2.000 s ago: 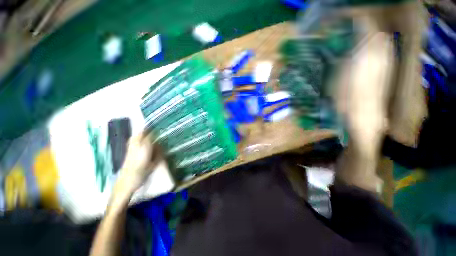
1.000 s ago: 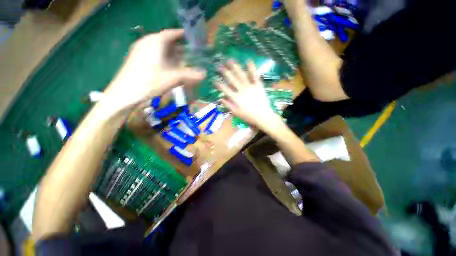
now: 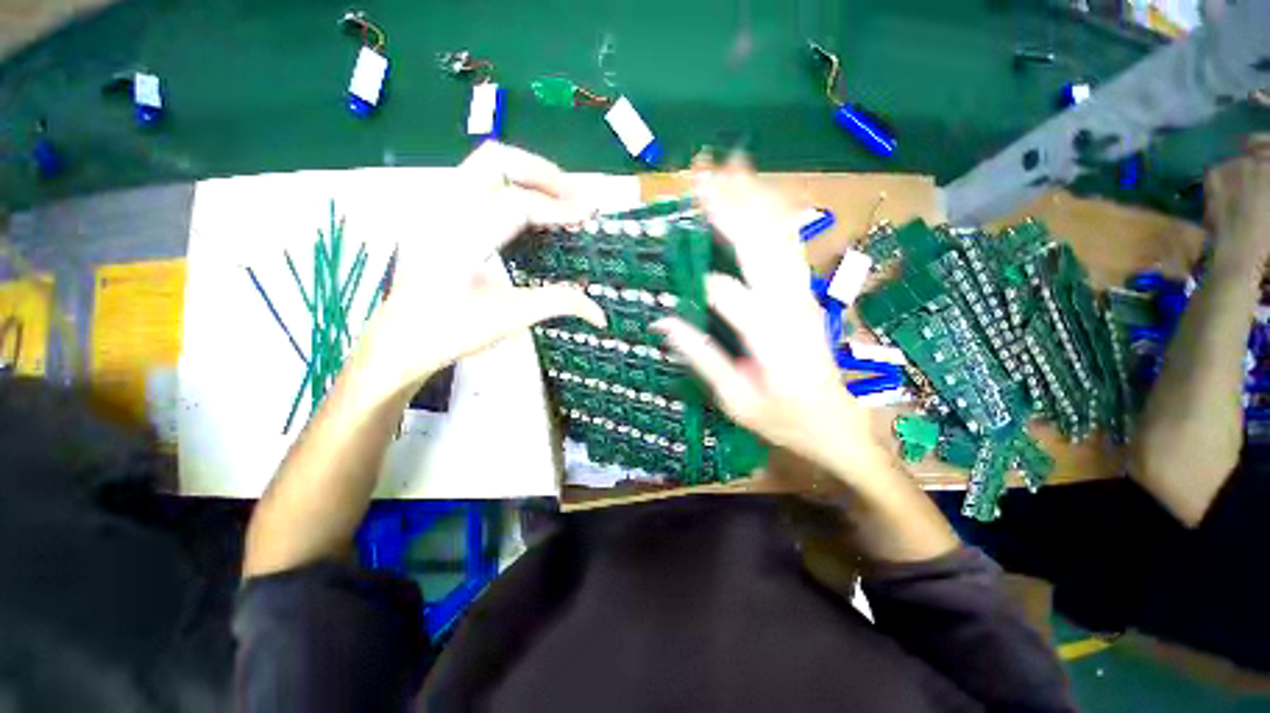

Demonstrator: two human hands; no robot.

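A stack of green PCB panels (image 3: 620, 369) with rows of silvery parts lies in front of me, across the right edge of the white board. My left hand (image 3: 481, 286) is over its upper left part, thumb and fingers apart; whether it grips a panel is unclear. My right hand (image 3: 766, 320) is blurred over its right part, fingers spread, with nothing seen in it. Thin green break-off rails (image 3: 327, 314) lie crossed on the white board (image 3: 223, 418). A dark block (image 3: 429, 392) is partly hidden by my left forearm.
PCB strips (image 3: 961, 341) are heaped at right. Blue battery packs (image 3: 871, 369) lie between the heap and my right hand. More wired packs (image 3: 369, 77) lie on the green belt (image 3: 752, 84). Another person's arm (image 3: 1195, 362) is at far right, below a grey metal bar (image 3: 1114, 105).
My view has swung left and steadied. Both hands have moved from around the strip heap to the panel stack. The white board and rails are in view again.
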